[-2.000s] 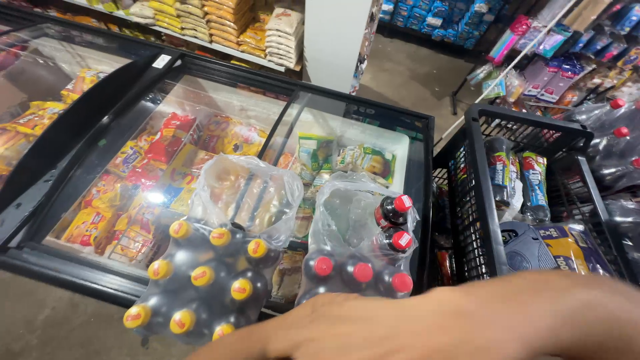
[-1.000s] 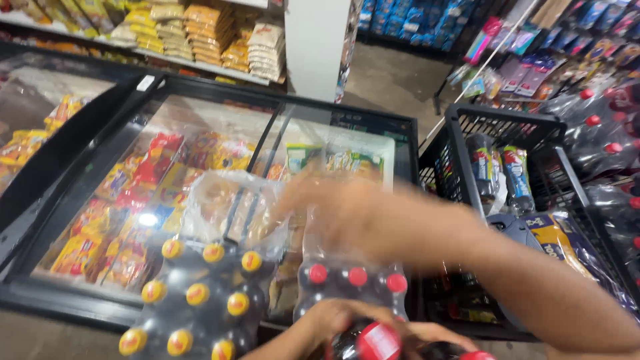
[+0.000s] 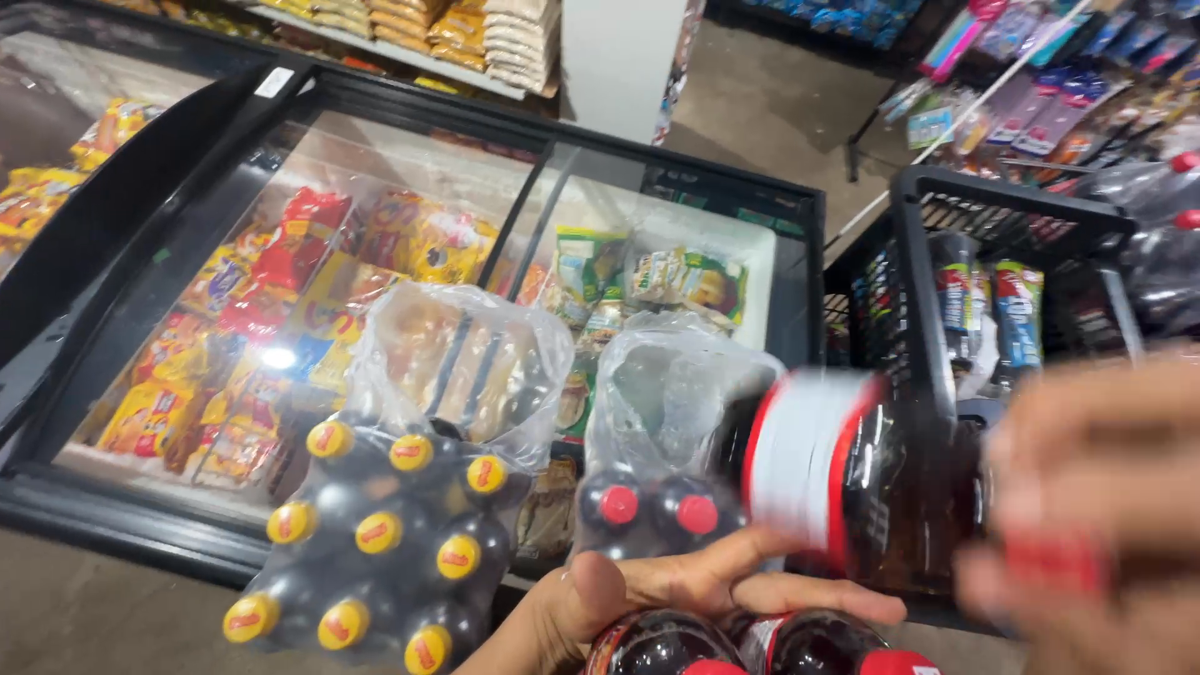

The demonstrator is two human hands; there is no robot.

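Observation:
My right hand (image 3: 1097,487), blurred at the right, is closed around the neck of a dark soda bottle (image 3: 923,487) with a red cap and a red-and-white label; the bottle lies sideways. Below it, my left hand (image 3: 656,591) spreads its fingers over more dark soda bottles (image 3: 666,647) with red caps at the bottom edge, and seems to hold them. Left of my hands stands a plastic-wrapped pack of yellow-capped bottles (image 3: 375,534). Behind my left hand is a torn plastic pack (image 3: 675,375) with red-capped bottles (image 3: 656,511). Both packs rest at the freezer's front edge.
A glass-topped chest freezer (image 3: 684,178) holds packaged food. Right of it stands a black plastic crate (image 3: 1022,197) with packets inside. More wrapped bottles (image 3: 1162,234) are at the far right. Shelves of bagged goods (image 3: 520,47) and a display of small items (image 3: 1059,94) stand behind.
My left hand has come into view low in the middle, with red-capped bottles by it. My right hand has moved from over the packs to the right, with a bottle in it.

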